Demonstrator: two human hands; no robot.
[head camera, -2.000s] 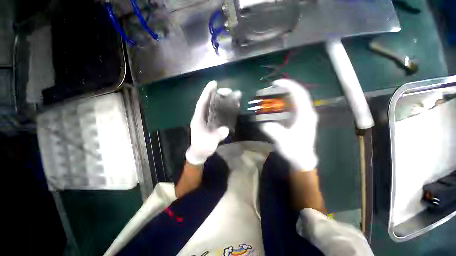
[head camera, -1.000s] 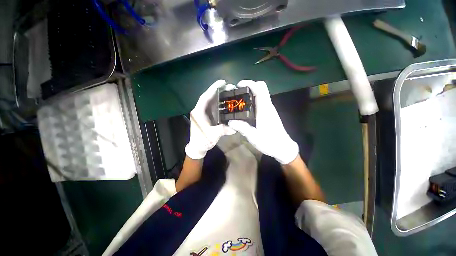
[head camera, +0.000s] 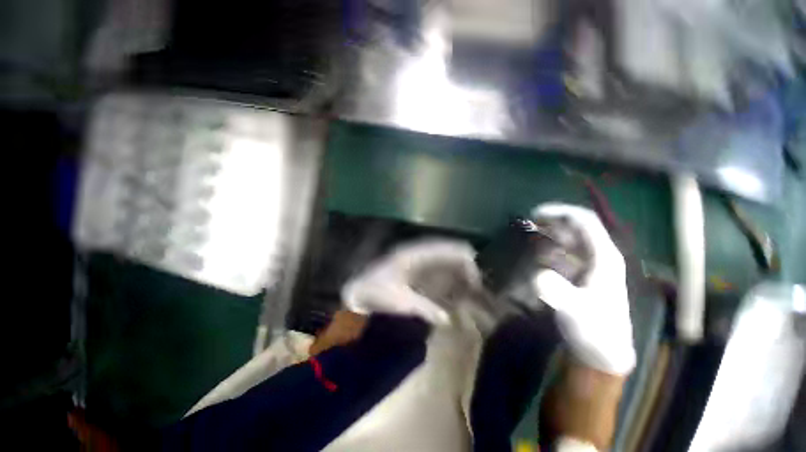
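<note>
The picture is strongly blurred. My right hand (head camera: 596, 296), in a white glove, is raised right of centre, with its fingers curled around a dark housing (head camera: 513, 256). A small bright glint shows near the housing's top; no orange shows clearly. My left hand (head camera: 411, 278), also in a white glove, is apart from it to the left, low over the lap, with its fingers curled. Whether it holds anything is too blurred to tell.
A blister tray (head camera: 186, 190) lies at left, with a dark tray area behind it. The silver machine (head camera: 460, 97) spans the back. Red-handled pliers (head camera: 605, 203), a white tube (head camera: 689, 256) and a brush (head camera: 751, 234) lie at right. A parts tray (head camera: 751, 371) stands at lower right.
The hands were together on the housing with orange showing; now they are apart, the right one holding the dark part. The view has swung, so the bench things appear farther right.
</note>
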